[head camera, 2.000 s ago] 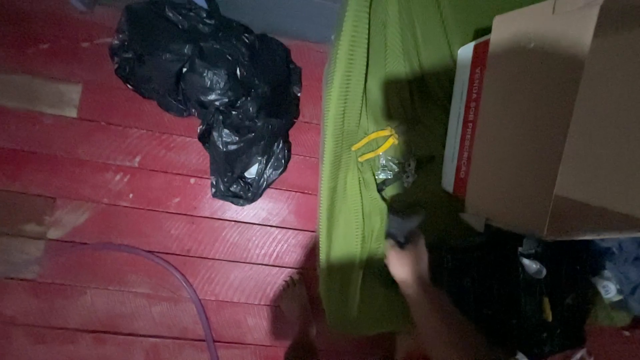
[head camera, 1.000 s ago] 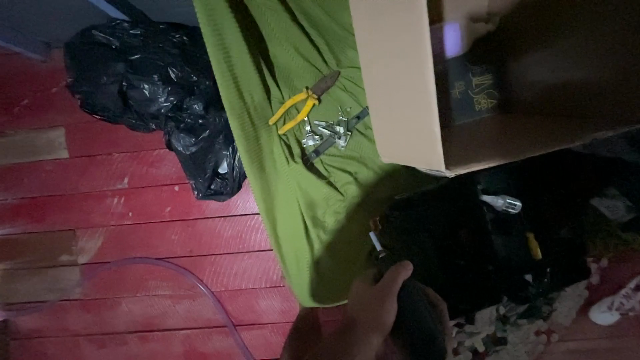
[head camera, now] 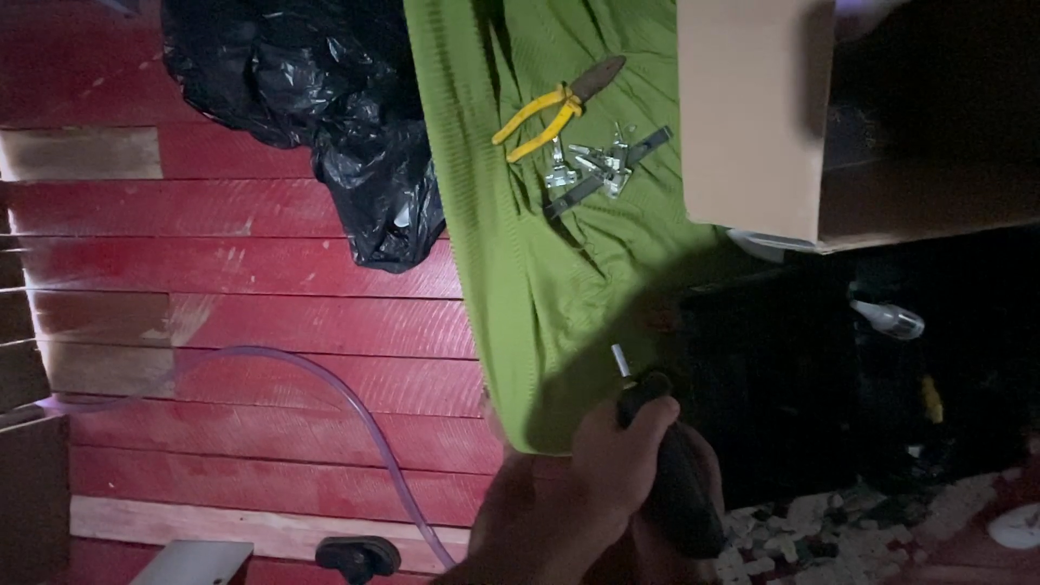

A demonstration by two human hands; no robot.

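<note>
My left hand [head camera: 613,463] is closed on a thick black hand-held tool [head camera: 682,487], perhaps an electric screwdriver, with its thumb on top. A short metal bit [head camera: 620,360] sticks out of the tool's front end over the green cloth [head camera: 520,325]. My right hand [head camera: 708,467] wraps the tool's far side, mostly hidden behind it. Farther up the cloth lie yellow-handled pliers [head camera: 561,114], their jaws rusty. Beside them are several small metal hinges or brackets [head camera: 609,166] and a dark flat strip [head camera: 573,197].
An open cardboard box [head camera: 756,122] stands at upper right. Below it is a dark case or surface with a clear-handled item [head camera: 890,318] and a yellow item [head camera: 931,398]. A black plastic bag [head camera: 366,179], purple hose [head camera: 366,414] and black shoe-like object [head camera: 357,556] lie on red boards.
Two seconds ago one hand reached over the cloth with a dark object; now both hands are on the black tool, nearer the cloth's lower edge. The view has shifted.
</note>
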